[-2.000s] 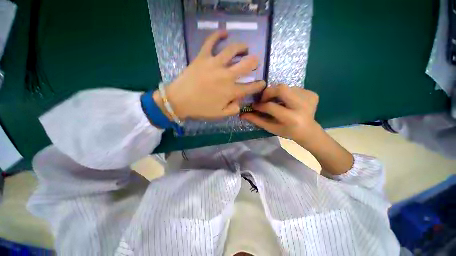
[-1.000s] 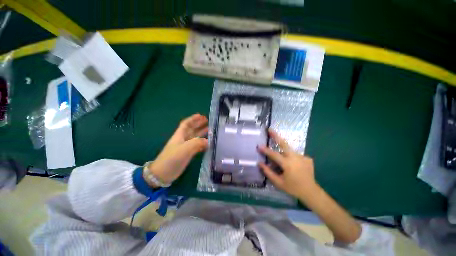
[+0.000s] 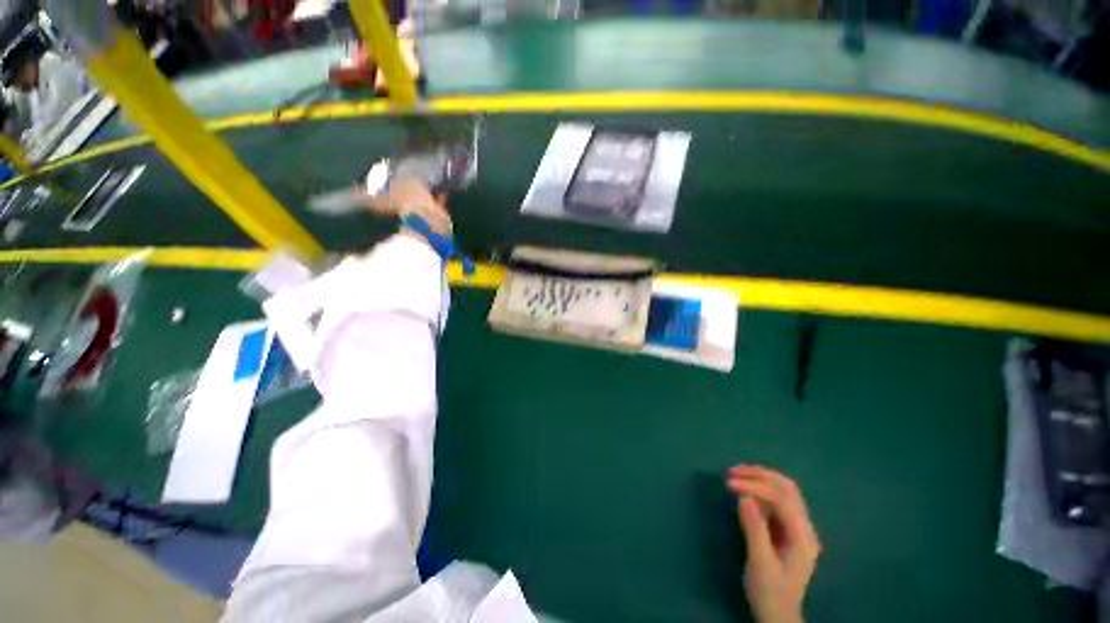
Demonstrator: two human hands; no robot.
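My left hand [image 3: 420, 209] is stretched far forward at the upper left, past the yellow tape. It is at a blurred, shiny clear sheet or package [image 3: 444, 158]; whether the fingers grip it cannot be told. My right hand [image 3: 779, 535] is low at the right over the green mat, empty, with fingers apart and slightly curled. A dark phone or tablet body [image 3: 612, 173] lies on a bubble wrap sheet [image 3: 661, 201] beyond the yellow tape, right of my left hand.
A pale box with small black parts [image 3: 572, 304] and a blue sheet on white backing [image 3: 676, 323] stand mid-mat. Dark tweezers [image 3: 806, 357] lie to their right. Another dark device [image 3: 1074, 426] is at the right edge. A white strip with blue tape [image 3: 217, 420] lies left.
The view has tilted up. My left hand has reached far forward. My right hand has left the phone. The phone on bubble wrap is gone from in front of me; one shows beyond the yellow tape.
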